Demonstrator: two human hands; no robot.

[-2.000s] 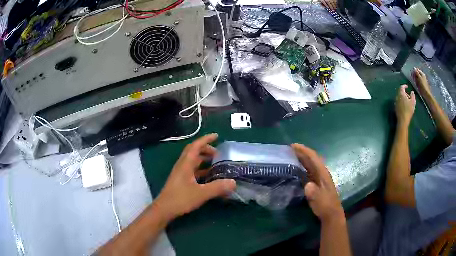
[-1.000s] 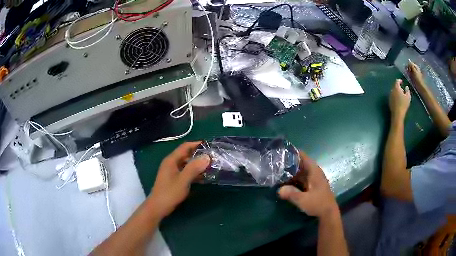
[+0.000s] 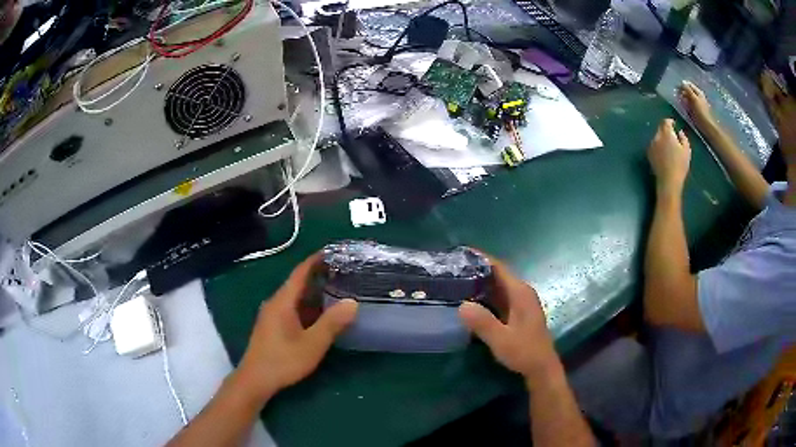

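Note:
An oblong case (image 3: 397,319) with rounded ends is held a little above the green mat. Its grey side faces me, with a dark band above it that carries two small shiny spots, and crinkled clear plastic film on top. My left hand (image 3: 301,327) grips its left end, thumb on the grey side. My right hand (image 3: 515,327) grips its right end, thumb on the same side. The fingers behind the case are partly hidden. A small white adapter (image 3: 367,211) with dark holes lies on the mat beyond the case.
A beige-grey instrument (image 3: 113,122) stands at the back left, a flat black box (image 3: 188,262) below it. A white charger (image 3: 137,326) lies on white sheeting at left. Circuit boards (image 3: 454,85) lie on white paper behind. A person's forearms (image 3: 670,192) rest at the right.
The case has been turned in my hands: its grey side and dark band now face me, and the film is on top. The view has shifted, so the bench things appear further left.

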